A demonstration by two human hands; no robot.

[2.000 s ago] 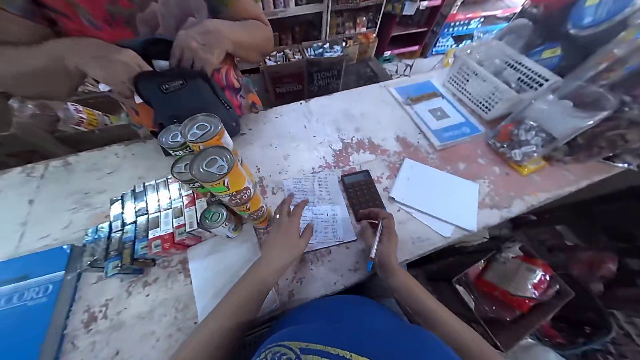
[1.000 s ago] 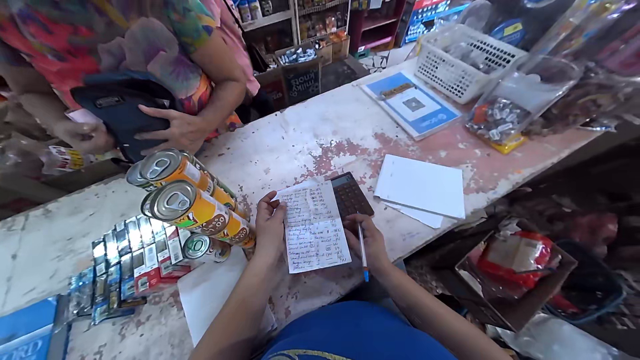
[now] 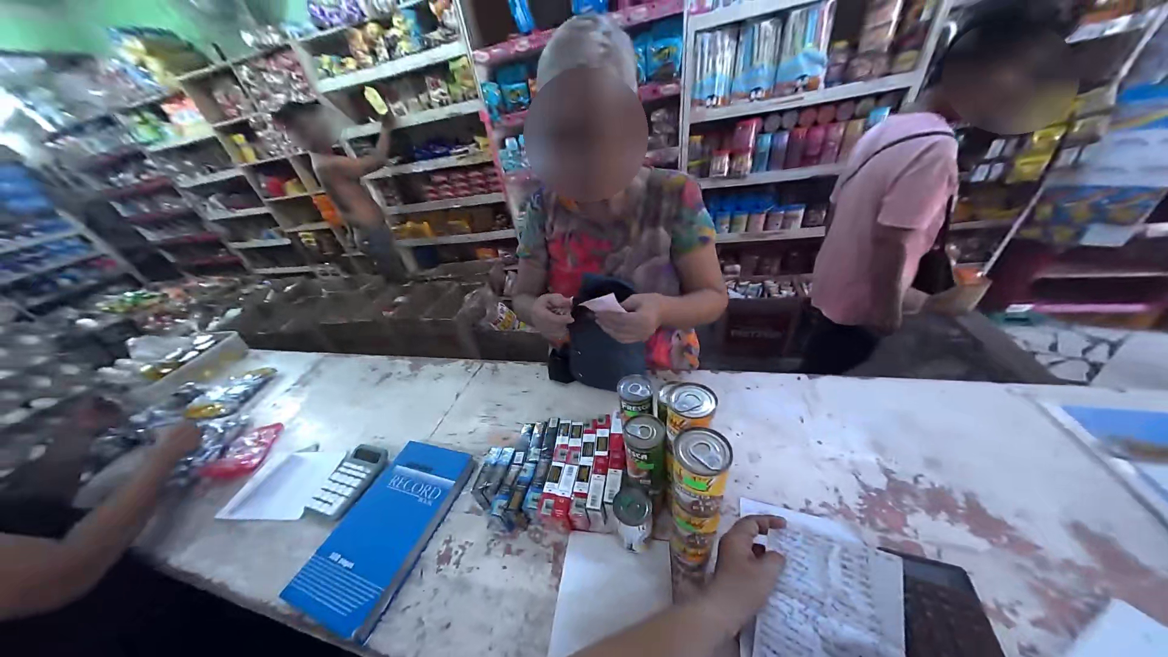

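My left hand (image 3: 744,570) rests at the left edge of a handwritten paper list (image 3: 826,584), its fingertips touching the sheet; whether it pinches the paper is unclear. My right hand is out of view. Right of the list lies a dark calculator (image 3: 949,607), partly cut off by the frame. Stacked yellow-labelled cans (image 3: 698,493) stand just left of my left hand, beside green-labelled cans (image 3: 644,452) and a small can (image 3: 632,518). Rows of small cartons (image 3: 570,474) lie left of the cans. A blank white sheet (image 3: 610,598) is in front of them.
A blue record book (image 3: 379,538), a light calculator (image 3: 349,479) and a red packet (image 3: 242,452) lie on the worn white counter (image 3: 456,392). Another person's arm reaches in at left. Across the counter, a person holds papers over a dark bag (image 3: 607,347). Others stand near stocked shelves.
The view has swung up and left. My left hand, earlier flat on the list and then holding its edge, is now at its upper left. My right hand with the pen has left view.
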